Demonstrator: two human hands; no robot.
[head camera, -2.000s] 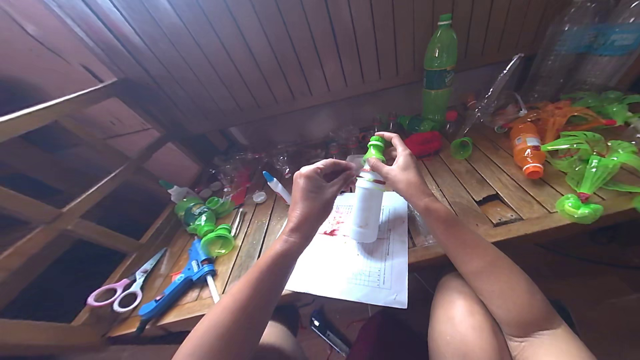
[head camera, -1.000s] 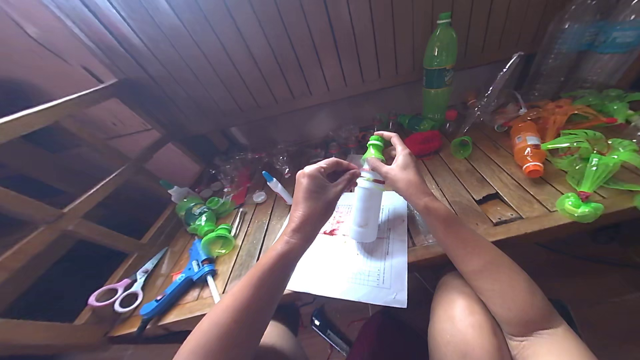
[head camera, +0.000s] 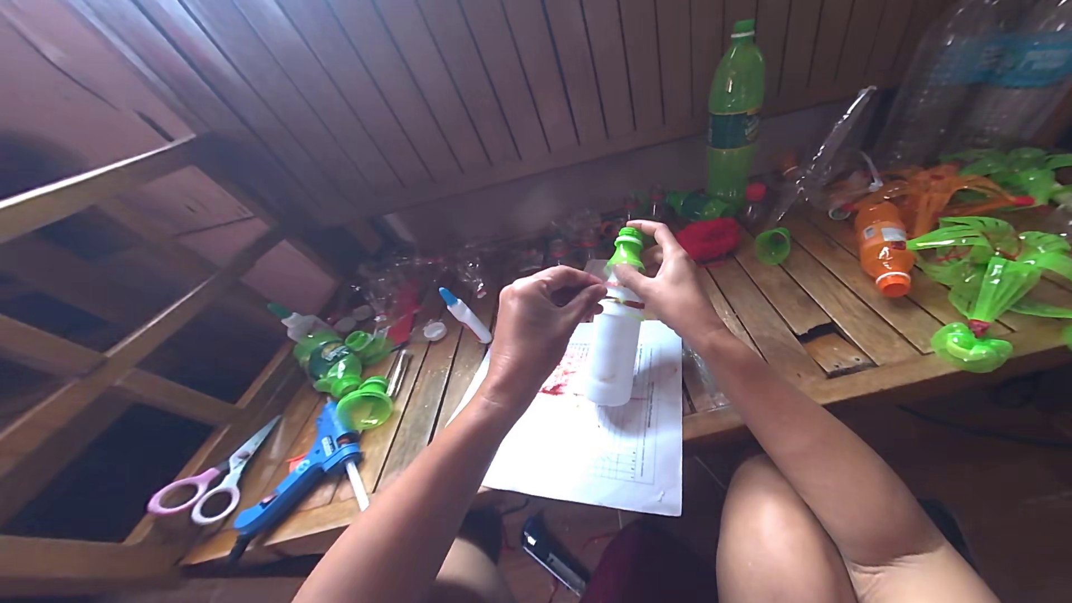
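A white plastic bottle (head camera: 614, 356) stands upright on a printed sheet of paper (head camera: 586, 461). On its top sits a green bottle neck piece (head camera: 626, 249) with a cap. My right hand (head camera: 674, 289) grips this green piece from the right, fingers at the cap and thumb lower down. At the bottle's left shoulder my left hand (head camera: 548, 322) has its thumb and fingertips pinched together; whether something thin is between them, I cannot tell. A narrow red band circles the white bottle near its top. Red marks lie on the paper.
Scissors (head camera: 222, 481), a blue glue gun (head camera: 306, 473) and cut green bottle parts (head camera: 366, 404) lie left. A white tube with blue cap (head camera: 465, 315) lies behind. Rightward are a tall green bottle (head camera: 735, 126), an orange bottle (head camera: 883, 247) and green plastic flowers (head camera: 997, 285). One slat has a hole (head camera: 836, 347).
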